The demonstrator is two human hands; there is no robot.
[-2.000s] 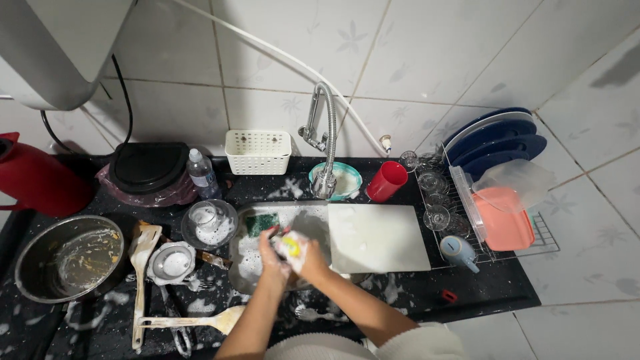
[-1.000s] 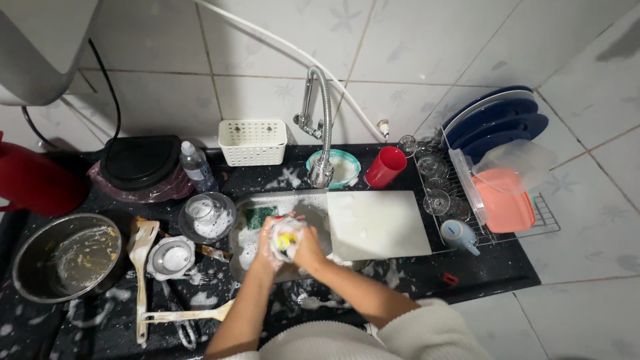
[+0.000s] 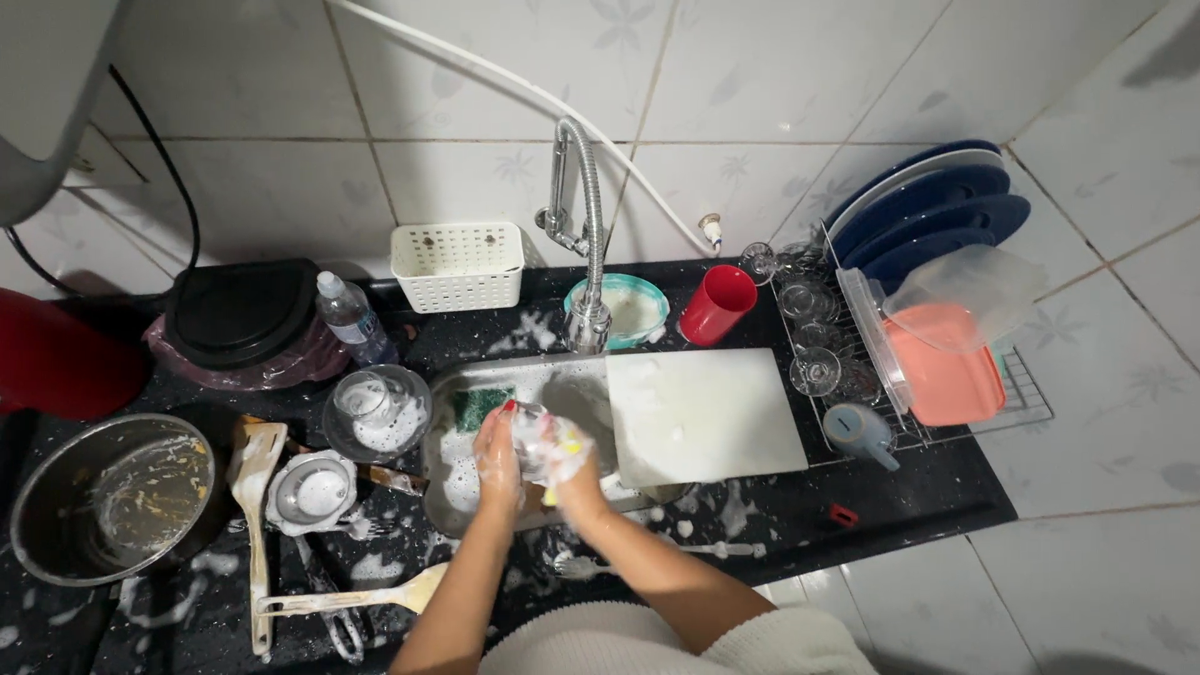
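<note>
Over the metal sink (image 3: 450, 502), my left hand (image 3: 499, 459) holds a soapy clear glass (image 3: 531, 439) from its left side. My right hand (image 3: 577, 473) presses a foam-covered yellow sponge (image 3: 567, 445) against the glass. Suds hide much of both the glass and the sponge. Just behind my left hand, a green scouring pad (image 3: 481, 409) lies in the sink's back left corner. A white cutting board (image 3: 708, 412) covers the sink's right part, and the metal faucet (image 3: 588, 323) hangs over the back edge.
Left: a dirty pan (image 3: 112, 502), wooden spatula (image 3: 251, 469), soapy bowl (image 3: 377, 412), metal cup (image 3: 312, 492) and bottle (image 3: 352, 319). Behind: a white basket (image 3: 457, 269), teal-rimmed bowl (image 3: 630, 309) and red cup (image 3: 718, 305). Right: a wire rack (image 3: 1027, 394) with blue plates (image 3: 975, 220). Soapy forks (image 3: 581, 565) lie in front.
My hands have stayed together over the sink. My left hand now sits more upright at the glass's left side, and the glass shows more plainly than before.
</note>
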